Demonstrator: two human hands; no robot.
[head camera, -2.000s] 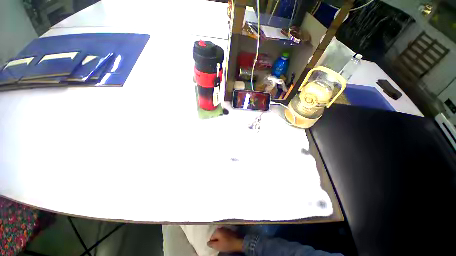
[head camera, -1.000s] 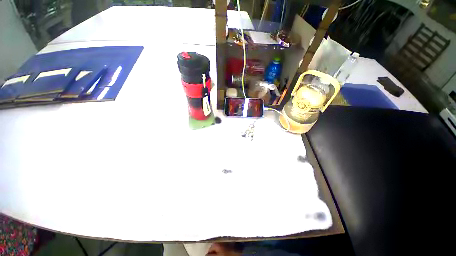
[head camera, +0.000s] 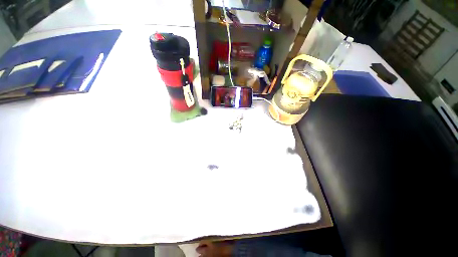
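Observation:
My right hand (head camera: 213, 249) is small and cut off by the bottom edge, below the table, beside white cloth (head camera: 189, 249). A denim sleeve runs from it to the right. I cannot tell its grip. My left hand is out of the picture. On the white table (head camera: 125, 175) stand a red and black tumbler (head camera: 177, 75) on a green mat (head camera: 184, 116), a lit smartphone (head camera: 231, 97) propped sideways with a white cable, small silver bits (head camera: 236, 123) before it, and a cream-yellow lantern-style lamp (head camera: 297, 95).
A wooden rack (head camera: 202, 50) holds a blue bottle (head camera: 263, 53). Blue folders or sheets (head camera: 70, 55) lie at the left. A clear bottle (head camera: 342, 52), a blue sheet (head camera: 359, 83) and a dark item (head camera: 383, 73) are beyond the lamp. A black surface (head camera: 381, 165) adjoins on the right.
The view has shifted, so the things on the table appear further left. My right hand shows less than two seconds ago, now mostly cut off at the bottom. No table item has visibly moved.

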